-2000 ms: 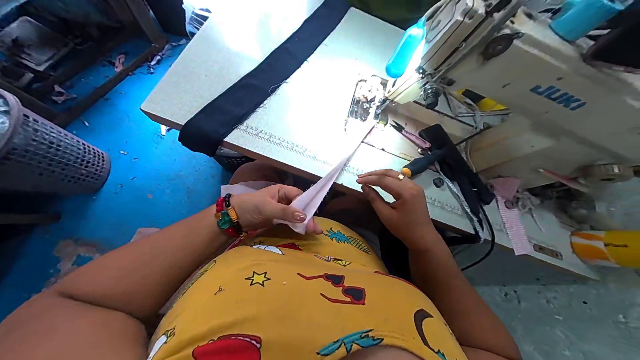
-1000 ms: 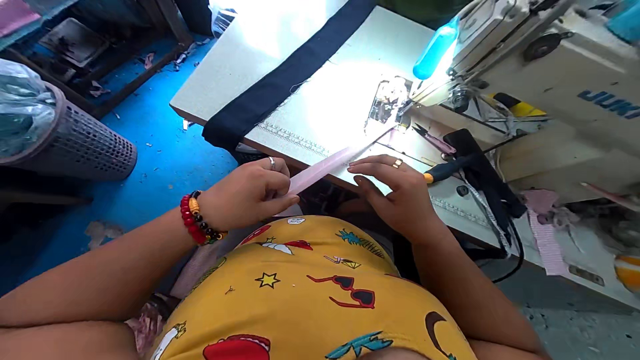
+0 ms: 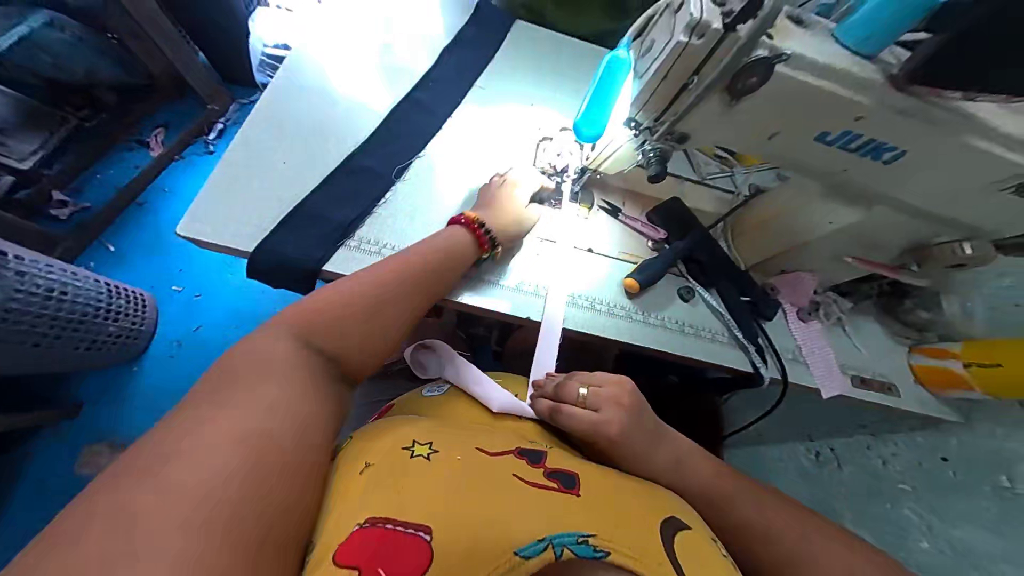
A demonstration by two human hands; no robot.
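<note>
A pale pink fabric strip (image 3: 550,320) runs from under the needle area of a Juki sewing machine (image 3: 832,144) over the table edge to my lap, where its tail curls to the left. My right hand (image 3: 596,408) pinches the strip against my yellow shirt. My left hand (image 3: 508,204) lies on the machine bed just left of the presser foot, its fingertips near the needle plate; glare hides whether it grips anything. A dark navy fabric band (image 3: 384,152) lies across the table to the left.
Right of the needle lie pink-handled thread snips (image 3: 632,220), a screwdriver (image 3: 656,268), black fabric (image 3: 704,256) and a cable. A pink fabric scrap (image 3: 812,344) hangs near a yellow cone (image 3: 968,368). A perforated basket (image 3: 76,304) stands on the blue floor at left.
My left hand has let go of the strip near my lap and moved up to the needle area. My right hand has moved from the table edge down to my lap, now holding the strip.
</note>
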